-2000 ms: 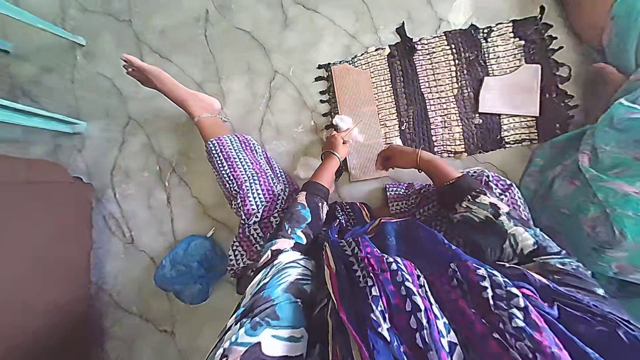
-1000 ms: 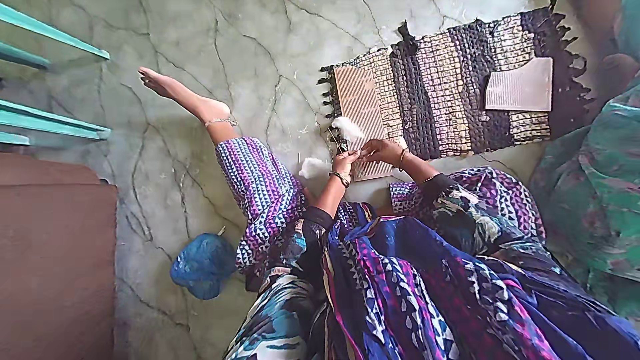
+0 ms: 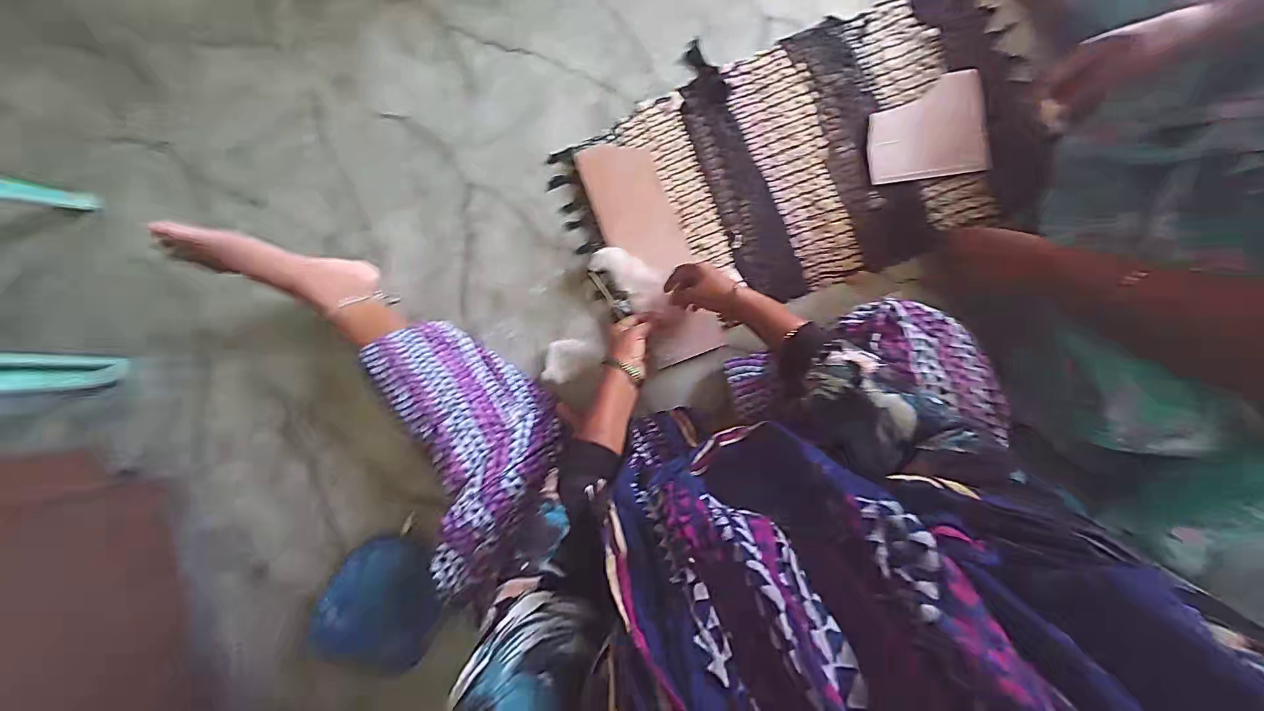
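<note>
My left hand point(image 3: 629, 341) grips a small dark tool with a metallic part point(image 3: 610, 293), too blurred to name. White fluffy fibre, like cotton point(image 3: 624, 269), lies against the tool over a flat pinkish-brown board point(image 3: 637, 197). To the right, my right hand point(image 3: 699, 286) hovers over or rests on the board with its fingers bent; whether it pinches anything is unclear. Another white tuft point(image 3: 571, 359) sits on the floor left of my left wrist. The board lies partly on the left end of a striped woven rug point(image 3: 790, 158).
A second pale board point(image 3: 928, 128) lies on the rug's right part. Beyond it are another person's hand point(image 3: 1096, 74) and green clothing. A blue plastic bag point(image 3: 375, 602) is on the marbled floor, lower left. Turquoise furniture legs point(image 3: 59, 373) and a brown surface point(image 3: 89, 583) border the left side.
My hands, together a second ago, are now apart, the right one further right. Another person's hand has come into view at the upper right. The view has shifted and blurred.
</note>
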